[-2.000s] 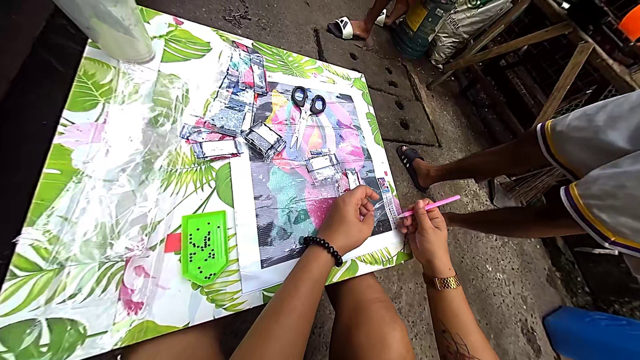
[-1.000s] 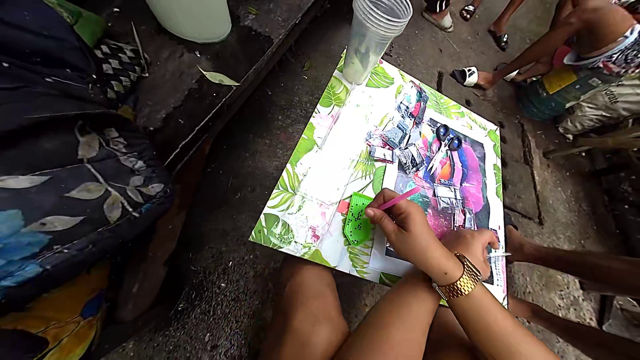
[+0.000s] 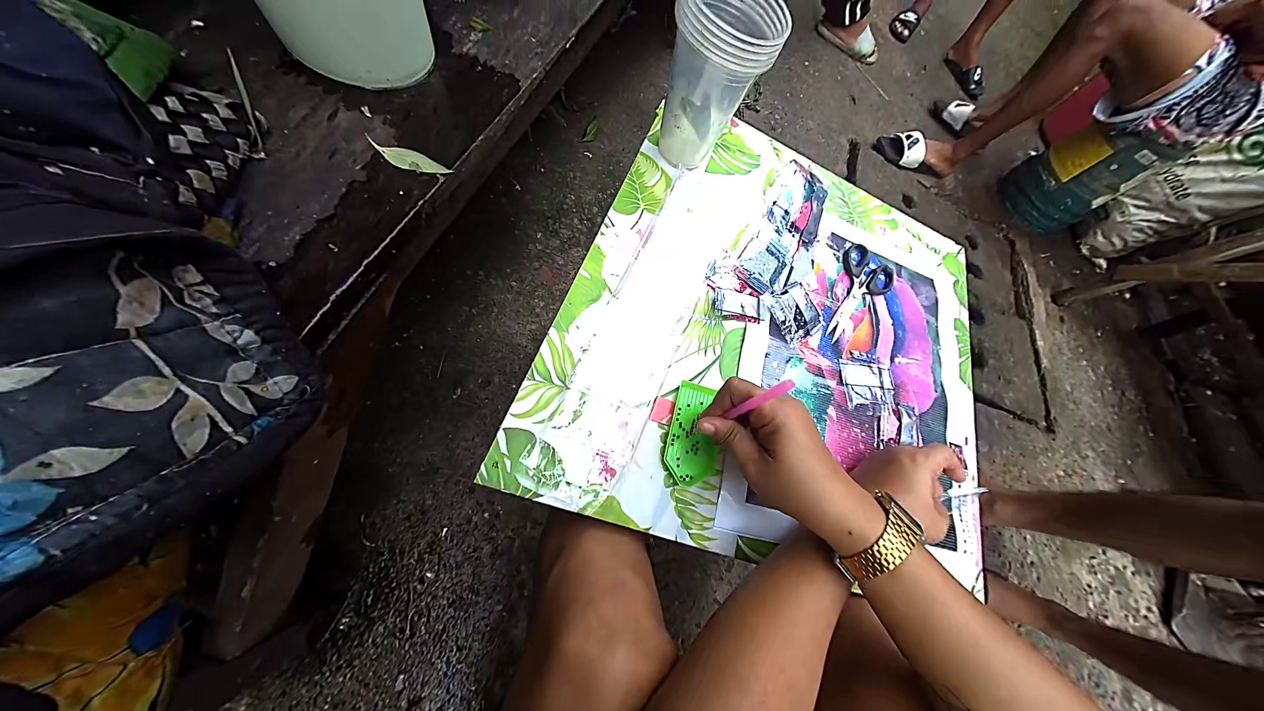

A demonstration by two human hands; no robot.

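Observation:
My right hand, with a gold watch on its wrist, crosses over my left forearm and grips a pink applicator pen. The pen's lower tip is at the green plastic tray, which holds small dark beads. My left hand rests on the lower right part of a diamond painting canvas, fingers curled. A thin whitish object sticks out by its fingertips; whether they grip it is unclear. Scissors with dark handles and several small plastic packets lie on the canvas's upper part and beside it.
The leaf-print tabletop sits over my legs. Stacked clear plastic cups stand at its far corner. A dark bench with a pale container is at left. Other people's legs are beyond and to the right, near a large bottle.
My right hand with the pink pen has moved left from the canvas's right edge, across my left arm, to the green tray. My left hand stays near the canvas's lower right. The view has swung left.

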